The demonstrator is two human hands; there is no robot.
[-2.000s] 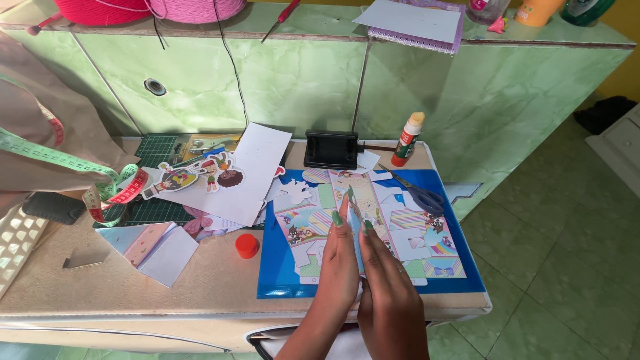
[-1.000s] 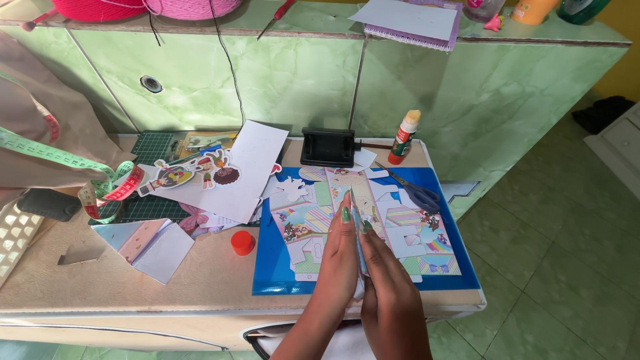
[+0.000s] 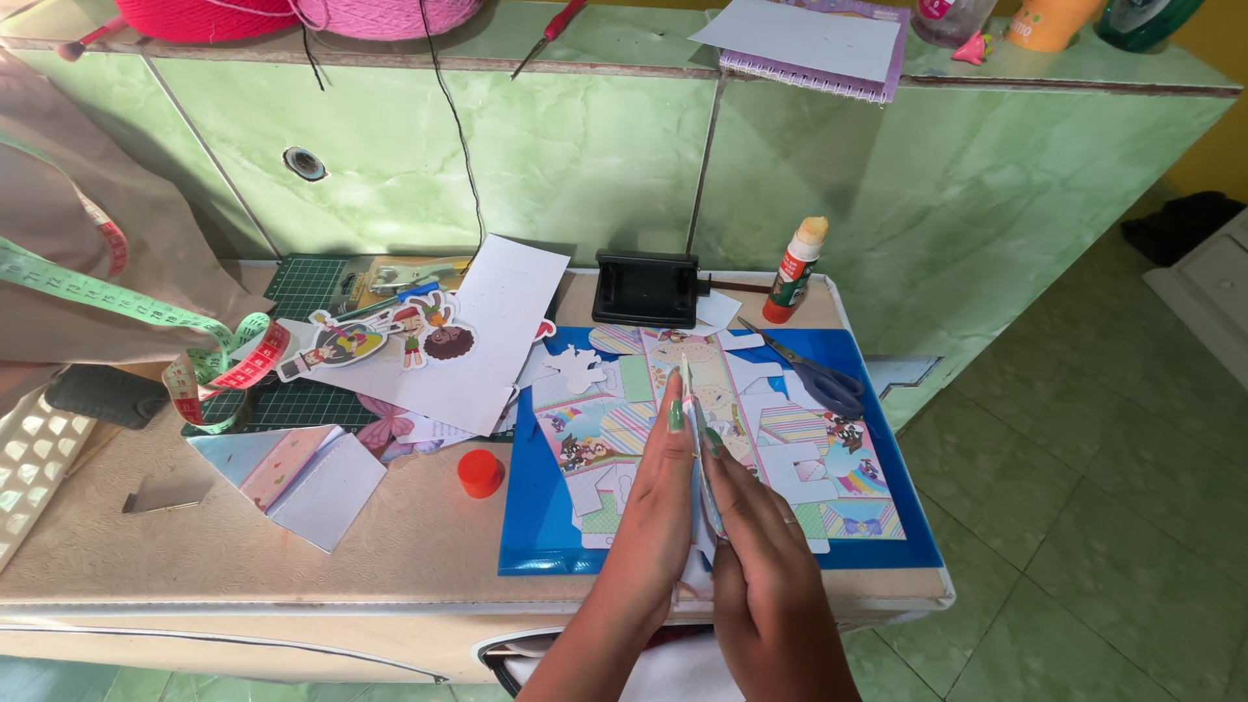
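Observation:
My left hand [image 3: 663, 487] and my right hand [image 3: 762, 522] are palm to palm, with a thin folded paper piece [image 3: 698, 468] pressed upright between them; its details are mostly hidden. Beneath them, printed paper cutouts [image 3: 863, 468] lie spread over a blue plastic folder [image 3: 546, 546]. Scissors with dark blue handles [image 3: 824, 382] rest at the folder's upper right. An uncapped glue stick [image 3: 795, 268] stands behind, and its orange-red cap [image 3: 480, 473] sits left of the folder. Farther left lies a folded printed paper [image 3: 312, 483].
A black plastic holder [image 3: 645, 290] stands at the table's back. To the left are a green cutting mat [image 3: 302, 283], white paper [image 3: 507, 322] with character cutouts [image 3: 419, 336], and a measuring tape [image 3: 244, 366]. Yarn [image 3: 390, 18] and a spiral notebook [image 3: 809, 49] rest on the tiled ledge.

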